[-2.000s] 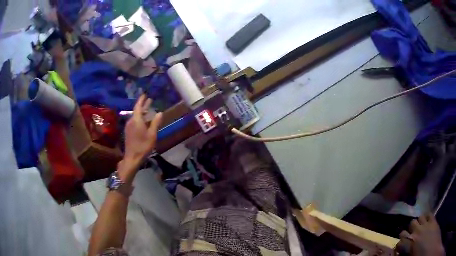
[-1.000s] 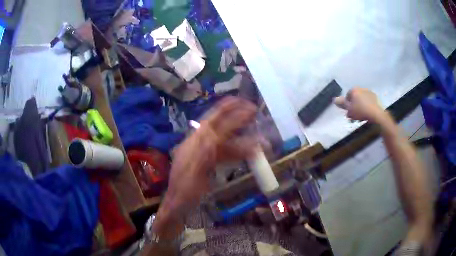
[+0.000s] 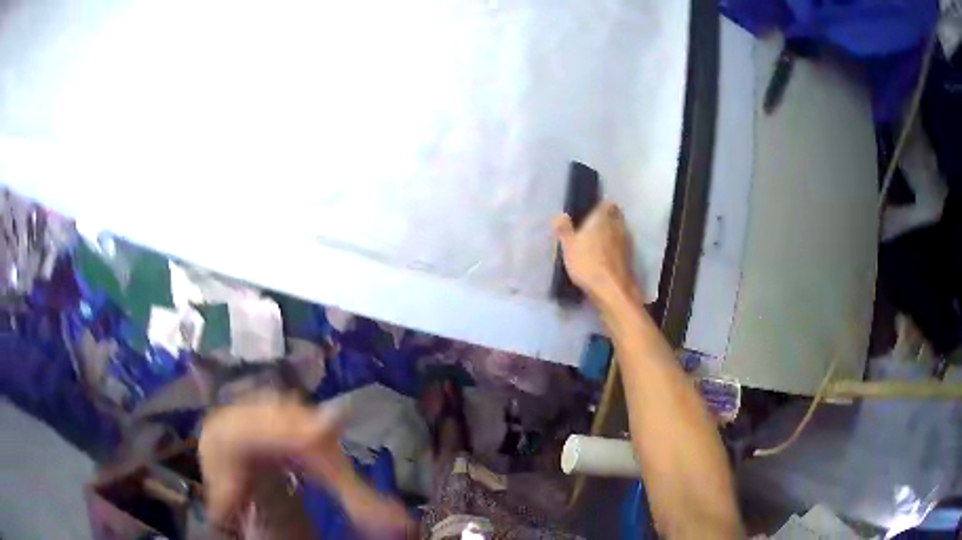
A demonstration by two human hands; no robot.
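Note:
My right hand (image 3: 599, 251) is on the middle of a dark rectangular metal bar (image 3: 579, 192), with thumb and fingers at its two sides. The bar lies near the right end of the off-white fabric (image 3: 348, 127) spread over the table. Part of the bar is hidden under my hand. My left hand (image 3: 258, 438) is at the lower left, off the table, above the scraps. It is strongly blurred, so its fingers and any content cannot be made out.
Dark rails (image 3: 691, 158) run along the right end of the fabric. A white cylinder (image 3: 599, 455) is beside my right forearm. Blue fabric (image 3: 844, 37) and a dark tool (image 3: 780, 82) are at upper right. A pale cord (image 3: 807, 417) hangs at lower right. Scraps (image 3: 253, 325) lie on the floor.
The view has turned toward the fabric. My right hand has moved from beside the metal bar onto it. My left hand has moved away from the white cylinder, toward the lower left.

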